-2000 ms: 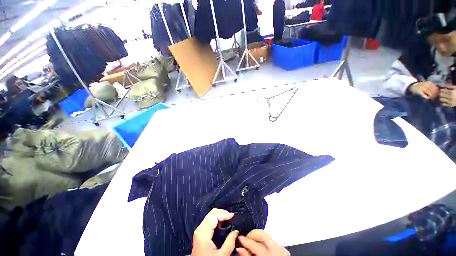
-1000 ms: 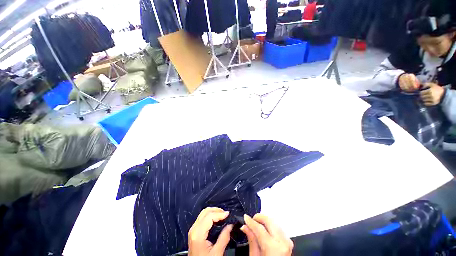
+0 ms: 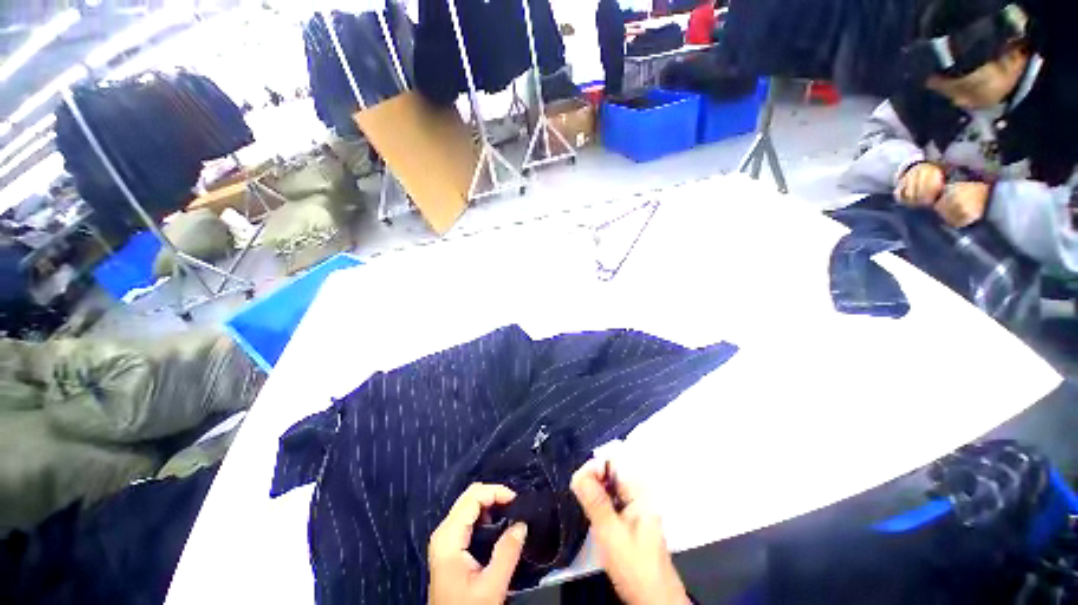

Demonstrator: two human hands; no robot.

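Dark navy pinstriped trousers (image 3: pixel 414 437) lie bunched on the white table (image 3: pixel 780 414), near its front edge. A small silver glint shows in the dark cloth just above the hands. My left hand (image 3: pixel 475 550) pinches the gathered dark cloth between thumb and fingers. My right hand (image 3: pixel 621 520) is just right of the bunched cloth, thumb and fingertips closed together around something small and dark; I cannot tell what it is. A thin reddish-brown line, perhaps a thread, curves across the dark cloth between the hands.
A thin hanger (image 3: pixel 624 242) lies on the far tabletop. At the right, another person's hands (image 3: pixel 942 195) hold a dark denim-like garment (image 3: pixel 869 278). A blue bin (image 3: pixel 290 310) stands by the left table edge, olive sacks (image 3: pixel 148 390) beyond. Checked cloth (image 3: pixel 993 482) hangs over a bin at lower right.
My right hand has moved up and right, away from my left hand, which keeps its hold on the cloth. The view has shifted slightly. The other person's head leans further into view.
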